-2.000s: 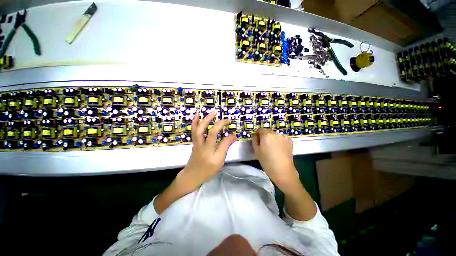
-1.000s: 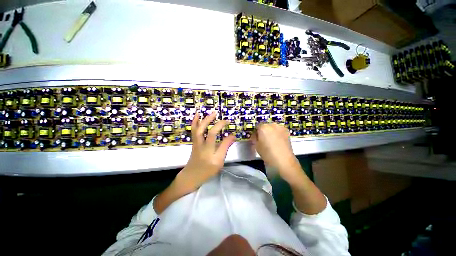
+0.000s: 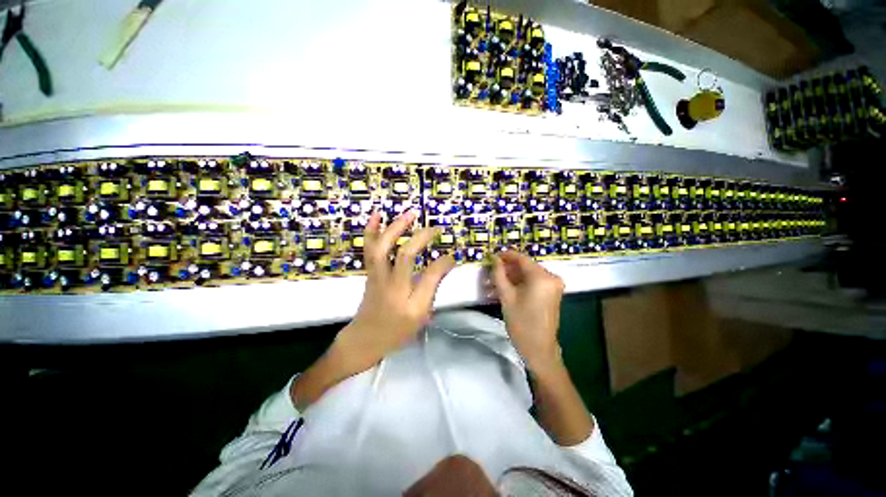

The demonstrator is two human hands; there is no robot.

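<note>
A long double row of populated circuit board panels (image 3: 262, 218) lies in the metal-edged rail, crowded with yellow, black and silver parts. My left hand (image 3: 391, 291) rests on the near part of the row with its fingers spread, fingertips on the boards. My right hand (image 3: 528, 296) is at the near edge of the row, just right of my left hand. Its thumb and index finger are close together at the board edge. Whether they pinch a small part is too small to tell.
Behind the rail lie a spare panel (image 3: 500, 60), blue parts (image 3: 552, 80), black parts (image 3: 577, 80), metal parts (image 3: 617, 85), green-handled cutters (image 3: 653, 95) and a yellow item (image 3: 701, 109). More cutters (image 3: 32, 53) and a knife (image 3: 126, 37) lie left. Stacked panels (image 3: 826, 109) stand right.
My right hand has turned and its fingers have opened from a closer curl, with a slight pull back towards me. My left hand stays on the boards. The view has shifted slightly.
</note>
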